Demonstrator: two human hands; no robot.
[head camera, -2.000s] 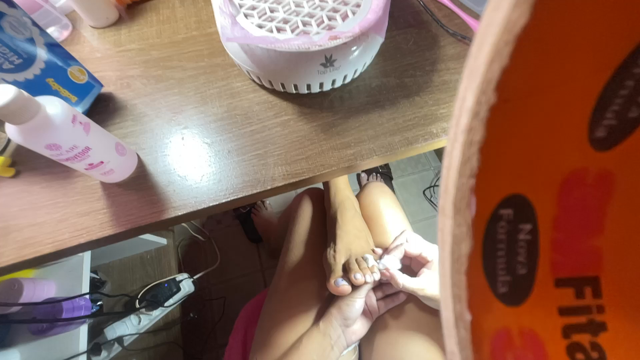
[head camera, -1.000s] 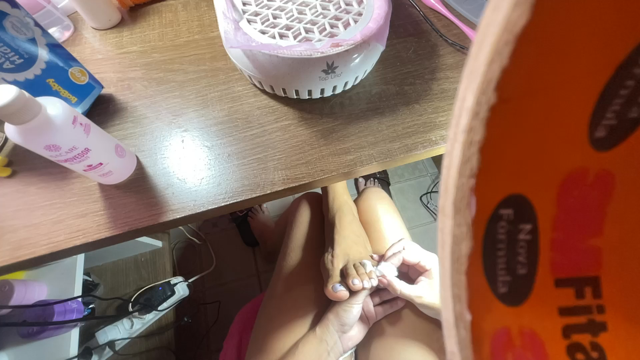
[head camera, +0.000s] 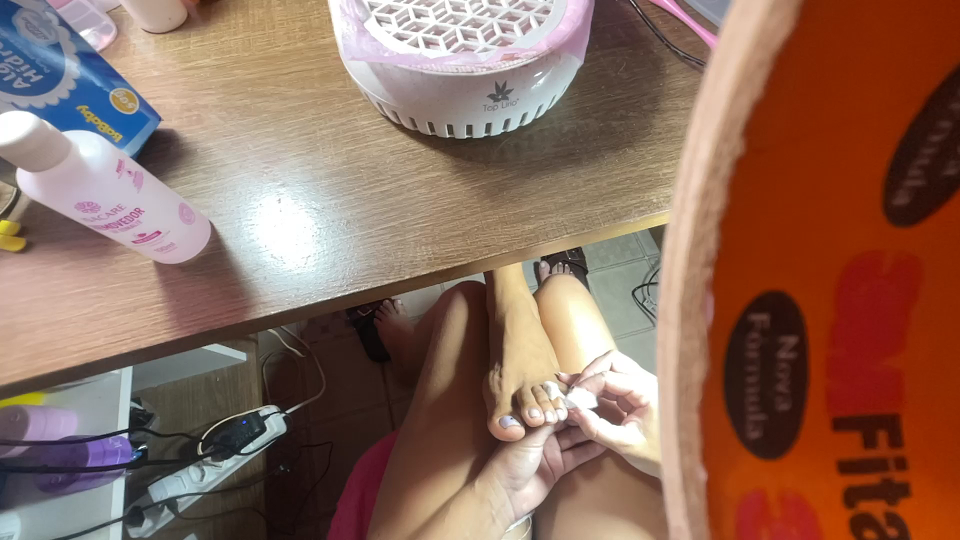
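A bare foot (head camera: 521, 360) with pale polish on its toenails rests between the thighs, toes downward. My left hand (head camera: 525, 469) lies palm up under the toes and touches them. Between the fingertips of my right hand (head camera: 619, 409) is a small white piece of cotton (head camera: 580, 399), held at the smallest toes. More white material (head camera: 553, 390) sits on the toes beside it. What is under the cotton is hidden.
The wooden table (head camera: 315, 202) carries a white nail dust collector (head camera: 465, 94), a remover bottle (head camera: 112, 195) and a blue package (head camera: 60, 75). A tape roll (head camera: 690, 300) blocks the right side. A power strip (head camera: 210, 469) with cables hangs at lower left.
My right hand has shifted slightly around the small toes, and the white cotton at its fingertips shows more plainly now. My left hand has stayed under the toes.
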